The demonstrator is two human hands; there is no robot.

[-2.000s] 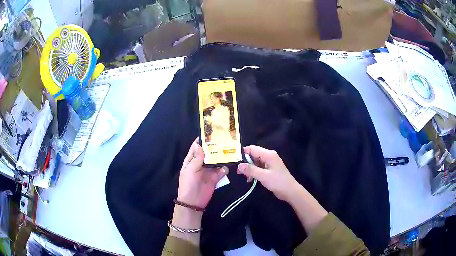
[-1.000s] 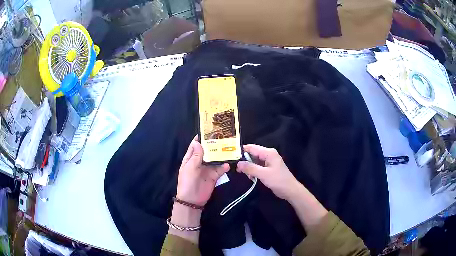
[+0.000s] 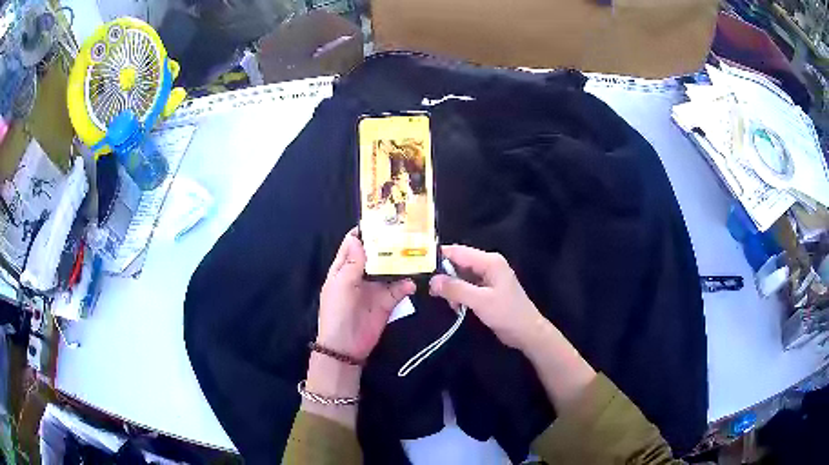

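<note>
A smartphone [image 3: 397,195] with a lit yellow screen is held upright over a black garment [image 3: 564,236] spread on the white table. My left hand [image 3: 354,295] holds the phone by its lower left side and bottom edge. My right hand [image 3: 486,291] is at the phone's lower right corner, fingers closed on the corner or the strap there. A thin white wrist strap [image 3: 434,350] hangs from that corner. A short white neck label [image 3: 447,100] shows near the garment's top. A white tag [image 3: 401,310] shows partly behind my left fingers.
A yellow fan [image 3: 125,77] and a blue bottle [image 3: 136,154] stand at the left of the white table [image 3: 118,354]. Papers with a tape roll [image 3: 768,150] lie at the right. A small dark tool [image 3: 723,283] lies below them. Brown material [image 3: 536,32] is beyond the far edge.
The phone and both hands sit slightly higher in the view, and the whole scene has shifted up a little. The picture on the phone screen has changed. The grip looks the same.
</note>
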